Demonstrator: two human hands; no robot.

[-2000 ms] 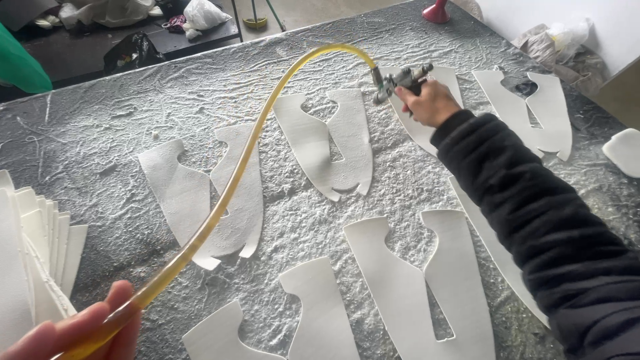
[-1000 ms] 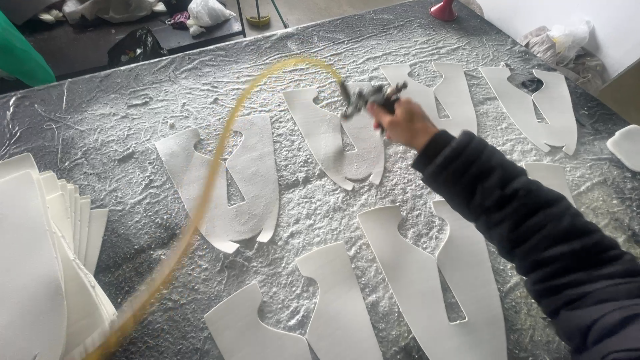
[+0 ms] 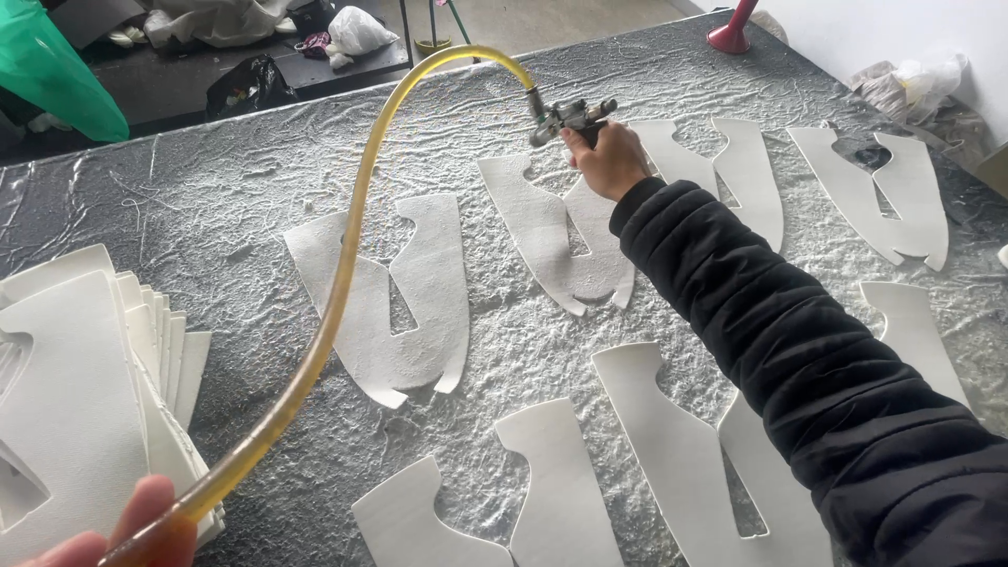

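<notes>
My right hand point(image 3: 610, 157) grips a metal spray gun point(image 3: 563, 122) above the far edge of a white cut-out sheet piece point(image 3: 543, 228). A yellow translucent hose point(image 3: 358, 205) arcs from the gun down to the lower left, where my left hand point(image 3: 150, 520) holds it. Several like pieces lie flat on the table, among them one with a rough, speckled surface point(image 3: 433, 291) left of centre and smoother ones at the front point(image 3: 677, 417) and far right point(image 3: 913, 189). Whether spray is leaving the gun, I cannot tell.
A stack of white pieces point(image 3: 71, 354) fans out at the left. The table point(image 3: 260, 181) has a wrinkled, white-crusted covering. On its far right corner stands a red funnel-shaped object point(image 3: 728, 38). Beyond are a dark shelf with bags point(image 3: 358, 31), a green bag point(image 3: 59, 71) and plastic-wrapped items point(image 3: 913, 87).
My right hand with the spray gun has moved left from the piece at the upper right, where it was two seconds ago. The hose has shifted with it.
</notes>
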